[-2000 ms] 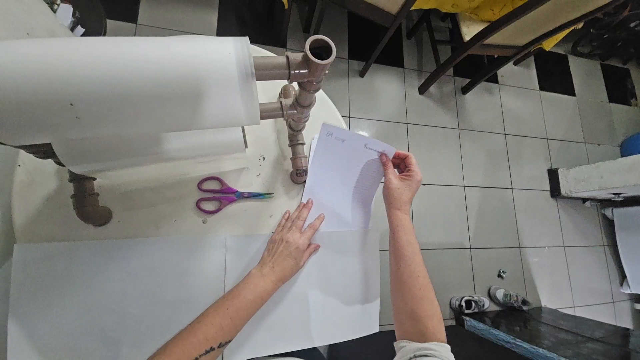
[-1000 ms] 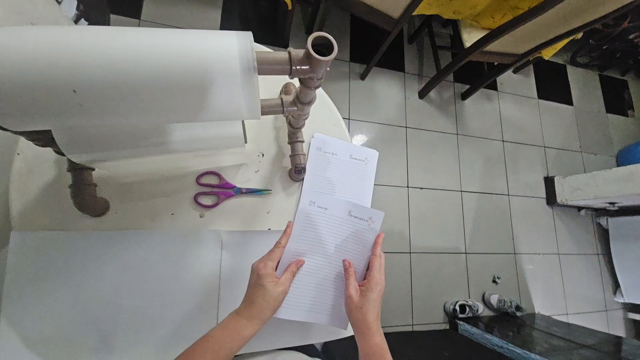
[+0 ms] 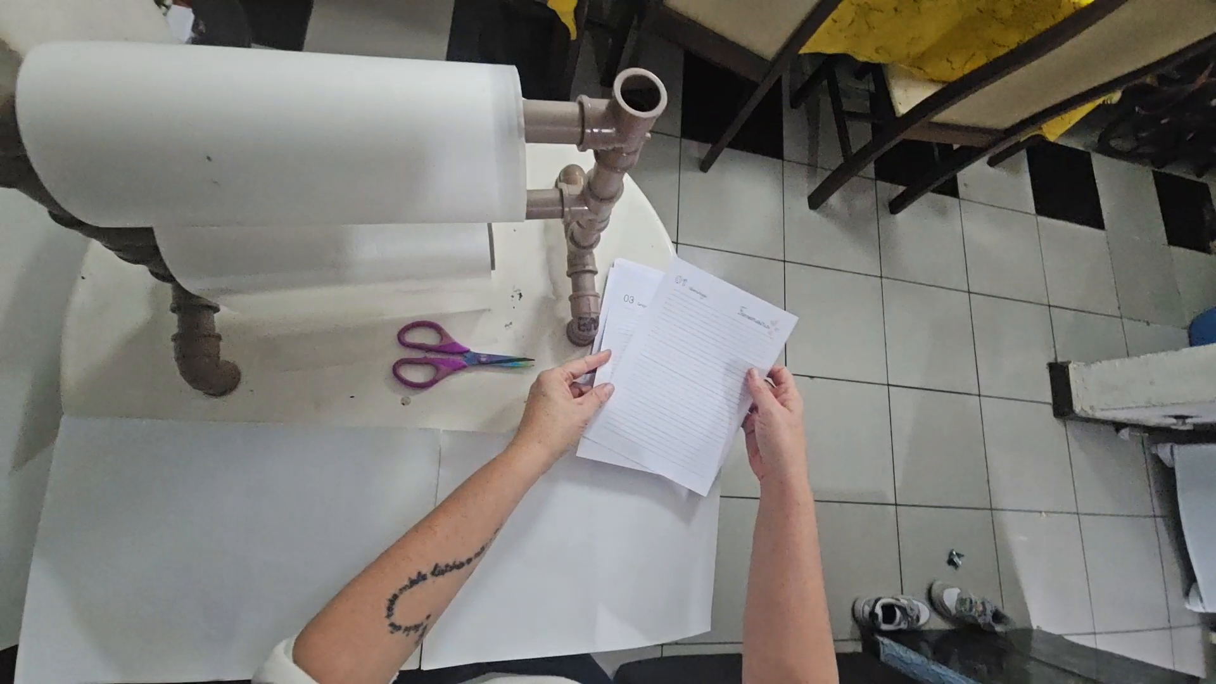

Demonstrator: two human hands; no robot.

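A lined sheet of paper [image 3: 689,380], with handwriting along its top edge, is held tilted between my two hands. My left hand [image 3: 565,404] pinches its left edge with thumb and fingers. The right edge is gripped by my right hand [image 3: 774,423]. Behind and to the left of it shows another sheet of paper [image 3: 625,294], partly covered, beside the foot of the pipe stand. Scissors with purple handles [image 3: 432,356] lie on the table to the left of my left hand, blades pointing right.
A large roll of white paper [image 3: 275,138] hangs on a brown plastic pipe stand [image 3: 581,256] on the round white table [image 3: 313,380]. Large white sheets [image 3: 237,541] cover the near side. Chairs [image 3: 950,104] stand at the upper right, and shoes [image 3: 893,613] lie on the tiled floor.
The lined sheet has moved up and now tilts the other way, lying over the sheet behind it. Both hands have moved up with it. Two seconds ago my left hand lay flat on the paper.
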